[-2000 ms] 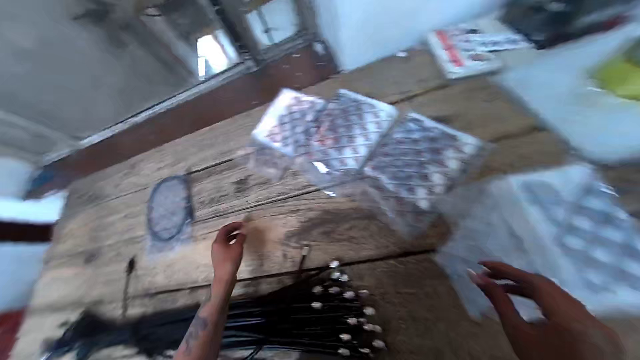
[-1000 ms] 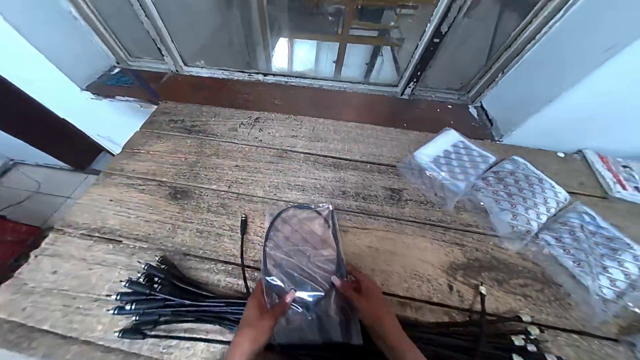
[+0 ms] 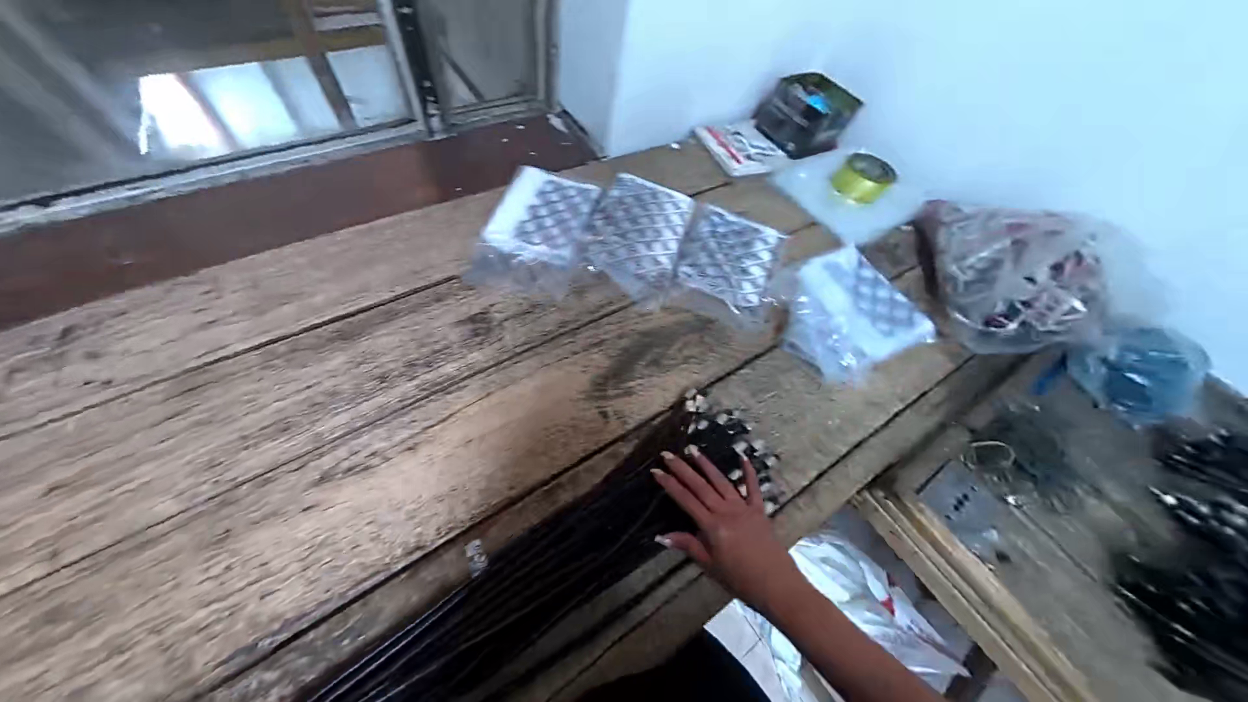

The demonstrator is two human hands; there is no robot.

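My right hand (image 3: 720,522) lies with its fingers spread over a bundle of black cables (image 3: 565,575), close to the white-tipped connector ends (image 3: 741,444). Nothing is gripped between its fingers. The bundle runs along the front of the wooden table (image 3: 322,390) toward the lower left. Beyond the hand stand several clear plastic bags with patterned contents in a row: one at the left (image 3: 546,219), a second (image 3: 639,229), a third (image 3: 731,255) and another to the right (image 3: 858,307). My left hand is out of view.
At the back right are a roll of yellow tape (image 3: 863,177), a dark open box (image 3: 807,112) and a printed packet (image 3: 739,148). A filled plastic bag (image 3: 1024,278) and a blue bagged item (image 3: 1141,370) stand right. More black cables (image 3: 1199,575) lie at the far right, past a wooden edge (image 3: 975,585).
The view has swung far to the right. One second ago both hands held a clear bag with a coiled black cable; now my right hand is spread on the cable bundle and my left is out of view.
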